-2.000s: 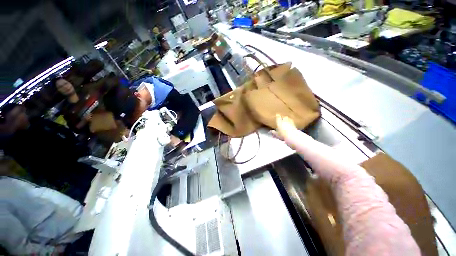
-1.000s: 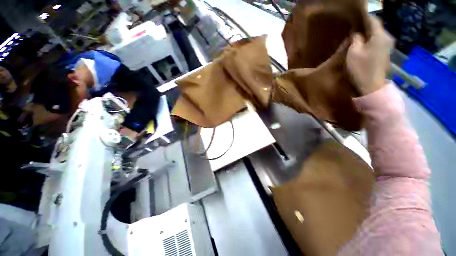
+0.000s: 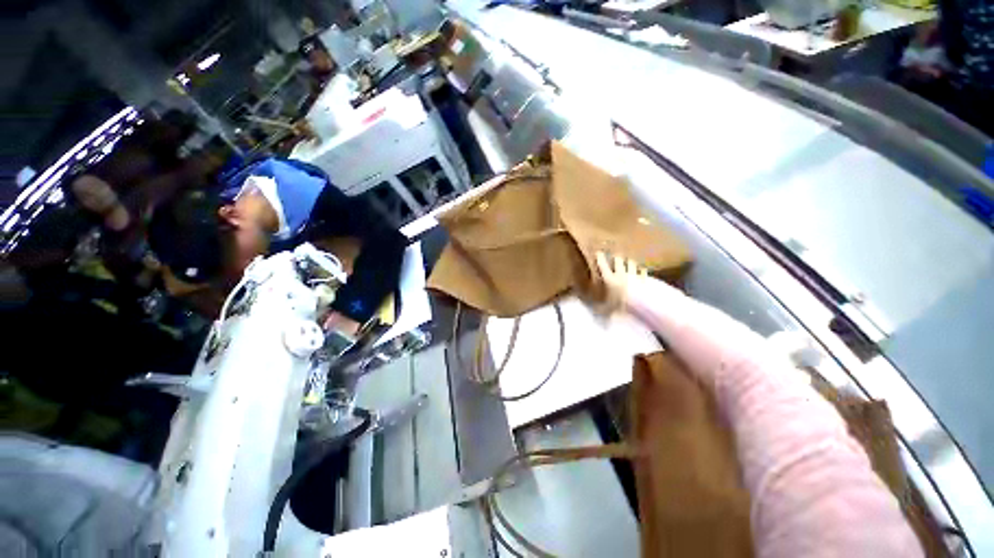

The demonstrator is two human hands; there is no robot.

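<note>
My right hand (image 3: 617, 281), in a pink sleeve from the lower right, lies on the brown bags with its fingers spread; it is slightly blurred. Under and beside it, a brown bag panel (image 3: 627, 223) leans against a creased brown bag (image 3: 501, 245). Thin brown straps (image 3: 561, 354) hang below over a white board. Another brown bag (image 3: 687, 469) lies nearer, partly behind my forearm, with its straps trailing left. My left hand is not in view.
A white sewing machine (image 3: 245, 381) with a black hose stands at the left. A person in dark and blue clothing (image 3: 289, 202) bends over work behind it. A long pale bench (image 3: 698, 120) runs along the right. Other people are at the far left.
The brown piece raised in my right hand a second ago is no longer held up. My hand has moved down and left onto the bags. A bag with trailing straps now shows nearer.
</note>
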